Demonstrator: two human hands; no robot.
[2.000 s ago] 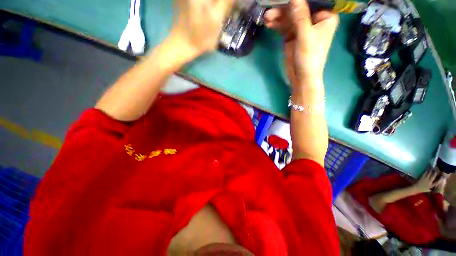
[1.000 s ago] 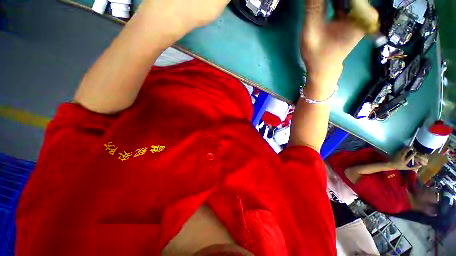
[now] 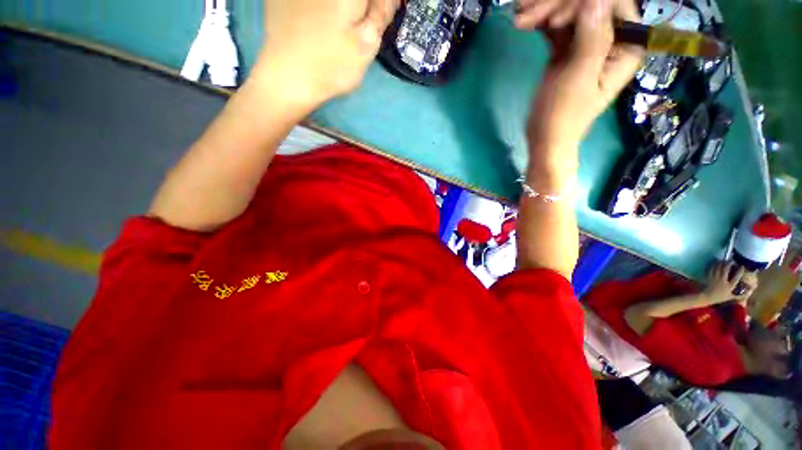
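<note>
A black housing (image 3: 413, 72) with a pale circuit board (image 3: 428, 33) in it lies on the green bench at the top centre, between my hands. My left hand (image 3: 330, 44) is at the housing's left side, its fingers bent and partly cut off by the top edge; whether it grips anything cannot be told. My right hand (image 3: 580, 53) is right of the housing and holds a slim hand tool (image 3: 673, 41) with a yellow-brown grip that points right. The white cable ends (image 3: 212, 54) lie on the bench at the left.
Several black housings with boards (image 3: 677, 145) are heaped on the green mat (image 3: 457, 145) at right. A blue crate with white-and-red camera bodies (image 3: 482, 235) is below the bench edge. Another person in red (image 3: 695, 334) handles a white camera body (image 3: 761, 241) at far right.
The housing and board show more fully than a second ago. My right hand has turned, and the tool's grip now shows lengthwise. The cable ends are back in fuller view at the left.
</note>
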